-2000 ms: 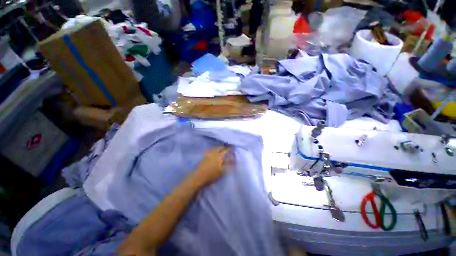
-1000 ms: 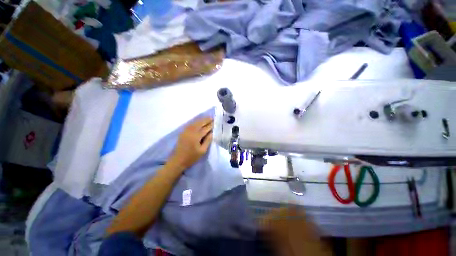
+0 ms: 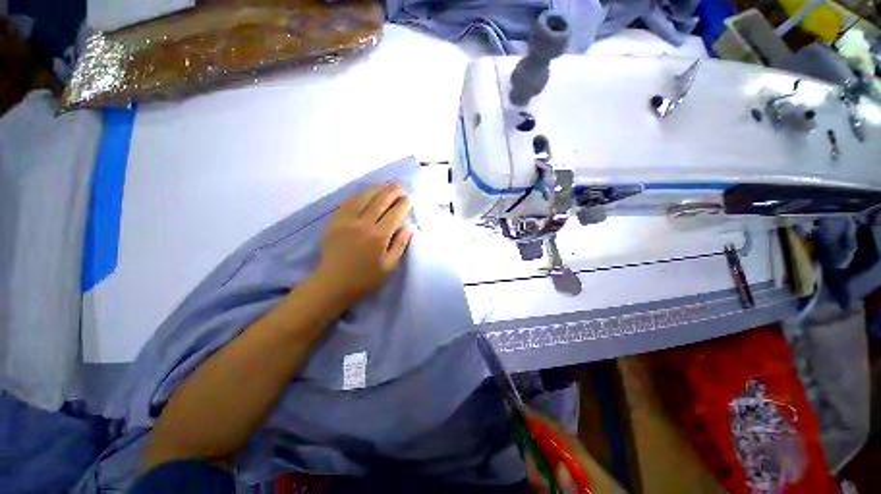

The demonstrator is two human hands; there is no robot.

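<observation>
A blue-grey garment (image 3: 415, 318) lies over the near left part of the table and hangs over its front edge. A small white label (image 3: 355, 370) shows on it. My left hand (image 3: 362, 236) lies flat on the cloth near its far corner, left of the sewing machine's needle area. My right hand (image 3: 570, 463), partly cut off at the bottom edge, holds scissors (image 3: 553, 453) with red and green handles. Their dark blades point up and left at the garment's right edge. Whether the blades touch the cloth is unclear.
The white sewing machine head (image 3: 618, 125) stands at the right. A plastic-wrapped brown packet (image 3: 232, 48) lies at the far left, near a blue strip (image 3: 108, 198). A ruler strip (image 3: 618, 333) runs along the front edge. Dark tweezers-like tool (image 3: 739, 277) lies at the right.
The red- and green-handled scissors have left the table right of the needle and are now in my right hand at the garment's edge. My left hand stays on the cloth.
</observation>
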